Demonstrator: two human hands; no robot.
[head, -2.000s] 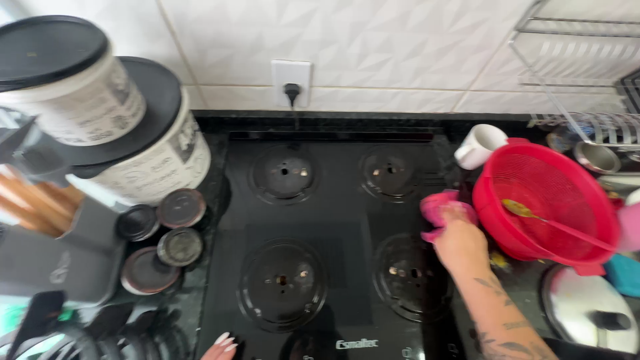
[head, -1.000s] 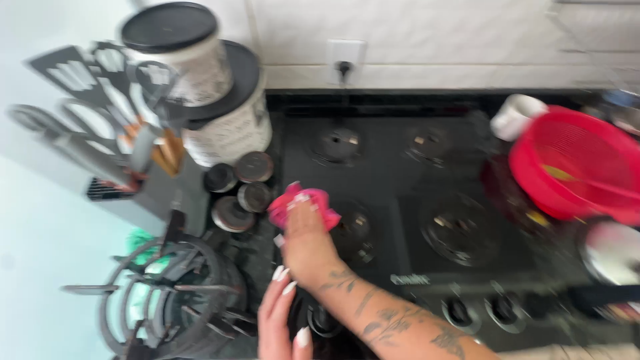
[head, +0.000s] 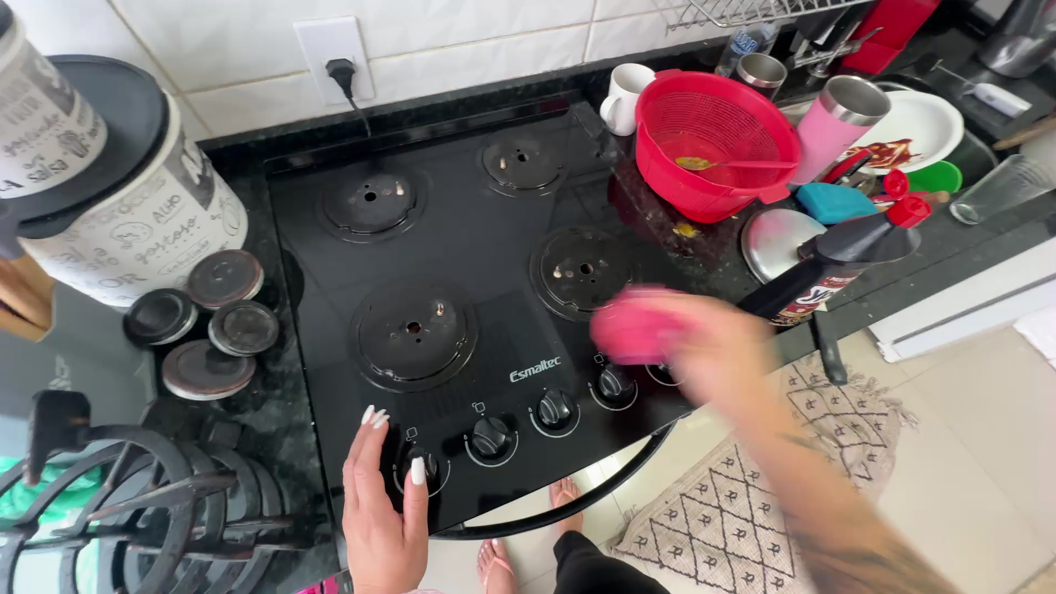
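Note:
My right hand (head: 718, 342), blurred, presses a pink cloth (head: 635, 324) over the front right part of the black glass gas cooktop (head: 495, 256), beside the control knobs. My left hand (head: 385, 503) rests at the cooktop's front left corner, fingers apart, around the leftmost knob (head: 421, 469), holding nothing. The burner at back left (head: 370, 198) and the one at front left (head: 414, 330) are bare, without caps or grates.
Burner caps (head: 224, 278) and stacked black grates (head: 181, 495) lie left, by patterned canisters (head: 140, 206). At right are a red colander (head: 714, 140), a white mug (head: 627, 97), a dark squeeze bottle (head: 833, 256), a pot lid (head: 780, 243) and a pink tumbler (head: 837, 128).
The pink cloth in my right hand has moved from the cooktop's left side to its front right. My left hand, beside the right one a second ago, now rests apart from it. The view has shifted.

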